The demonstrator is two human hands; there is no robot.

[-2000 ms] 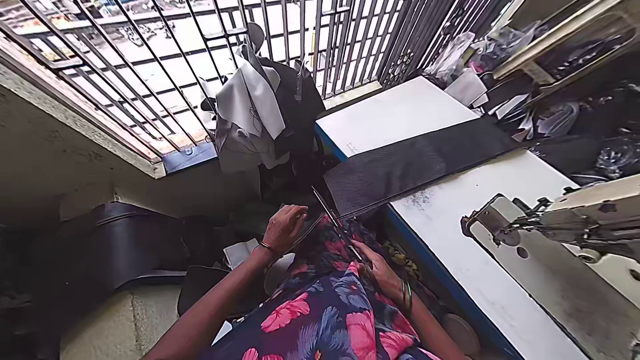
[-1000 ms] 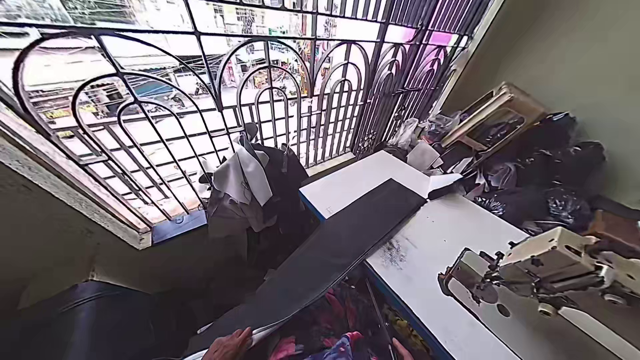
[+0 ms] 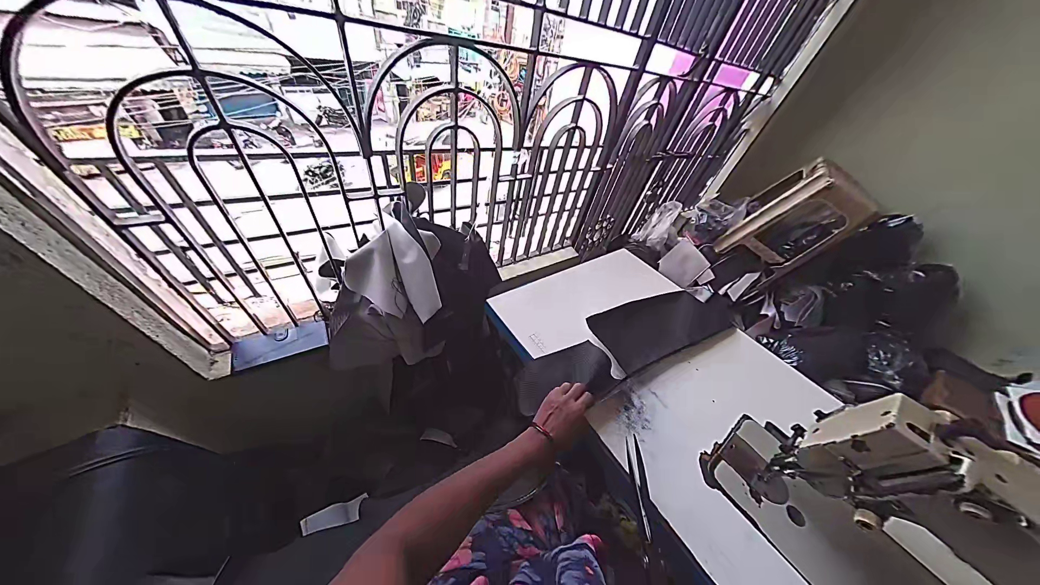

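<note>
My left hand point(image 3: 565, 413) grips the near edge of a dark sheet of material point(image 3: 566, 372), which lies partly over the near edge of the white table point(image 3: 585, 294). A second dark piece point(image 3: 660, 329) lies flat on the table just beyond, with a pale strip showing between the two. Long scissors point(image 3: 639, 486) point upward at the table's near edge, right of my lap, their blades slightly apart. My right hand is not visible; the handles of the scissors are dark and unclear.
A sewing machine point(image 3: 877, 455) stands on the right of the table. Fabric pieces point(image 3: 390, 272) hang by the barred window point(image 3: 455, 122). A wooden frame point(image 3: 800, 215) and dark plastic bags point(image 3: 894, 301) are piled at the back right. Black material point(image 3: 122, 504) lies at lower left.
My left hand has moved from low in the view up to the table edge. The long dark piece no longer stretches down to my lap. My right hand, seen before, has left the view.
</note>
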